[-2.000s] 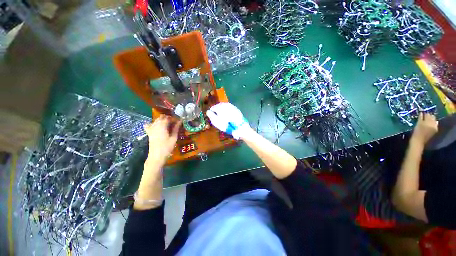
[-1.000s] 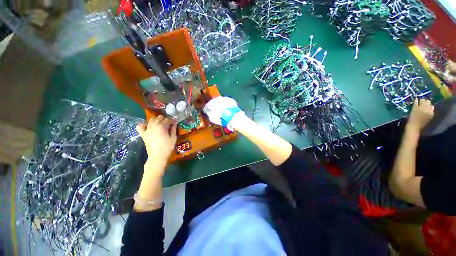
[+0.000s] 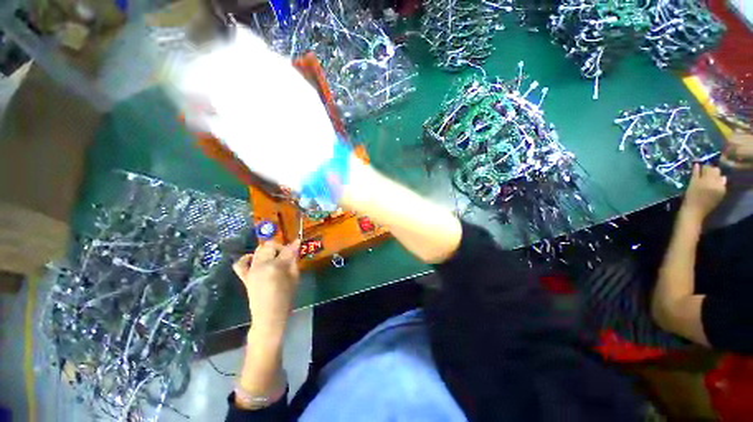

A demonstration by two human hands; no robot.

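The orange press point(image 3: 337, 241) stands on the bench, its display showing red digits about 234. My right hand point(image 3: 256, 111), in a blurred white glove with a blue band, is raised over the press and hides its lever and fixture. Whether it grips the lever cannot be seen. My bare left hand point(image 3: 272, 268) is at the press's front left, below the blue-white knob point(image 3: 266, 230). Its fingertips pinch a thin pale lead that runs up towards the fixture. A small part of the green wire loop point(image 3: 315, 213) shows below my right wrist.
Grey-white cable assemblies lie on clear plastic at left point(image 3: 124, 280) and behind the press point(image 3: 367, 62). A green, white and black harness pile point(image 3: 504, 148) lies right of the press. More piles lie at the back right. Another person's hands point(image 3: 706, 185) handle cables at far right.
My right hand has left the press's front right and moved up and left over it. My left hand has drawn back slightly towards me, uncovering the knob. The display changed from 233 to about 234.
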